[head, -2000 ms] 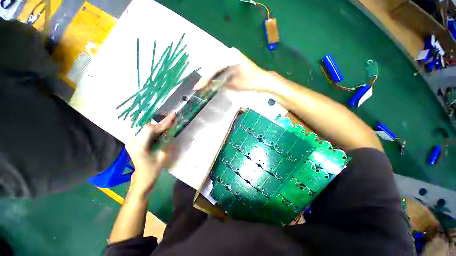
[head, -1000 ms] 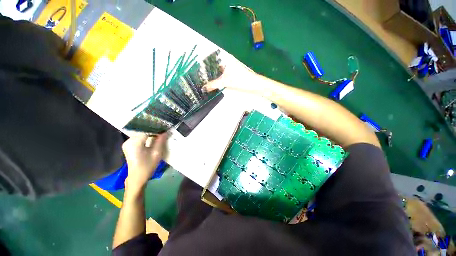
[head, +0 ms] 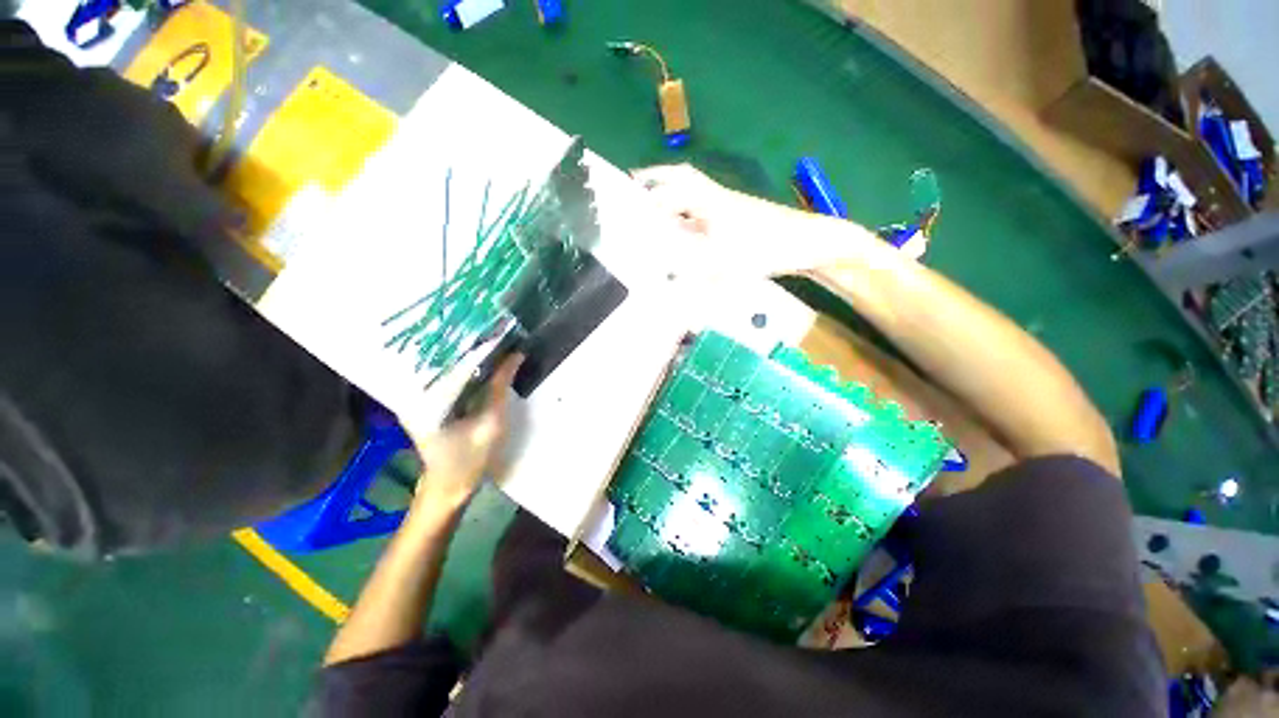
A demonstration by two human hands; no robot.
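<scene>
My left hand (head: 466, 428) grips the near end of a stack of green board strips (head: 561, 218). The stack stands over a white board, its far part blurred. My right hand (head: 701, 232) is beyond the stack, apart from it, overexposed, with nothing visible in it; its fingers look loosely apart. A dark block (head: 572, 330) lies on the white board (head: 561, 435) beside the strips. Thin green rails (head: 456, 295) lie scattered left of the stack. Green panels (head: 758, 463) lie in a shallow carton (head: 596, 564) near my lap.
A green conveyor belt (head: 758, 98) runs behind, carrying a blue battery pack (head: 816, 188), a pack with a tan face (head: 673, 107) and another blue pack (head: 1150, 415). Yellow sheets (head: 316, 140) lie at upper left. A dark-clothed person (head: 126, 309) is at left. Cartons stand at upper right.
The fanned strips are gathered into a narrower stack. My right hand has left their far end and moved right. My left hand has shifted right. The packs on the belt appear further left and up.
</scene>
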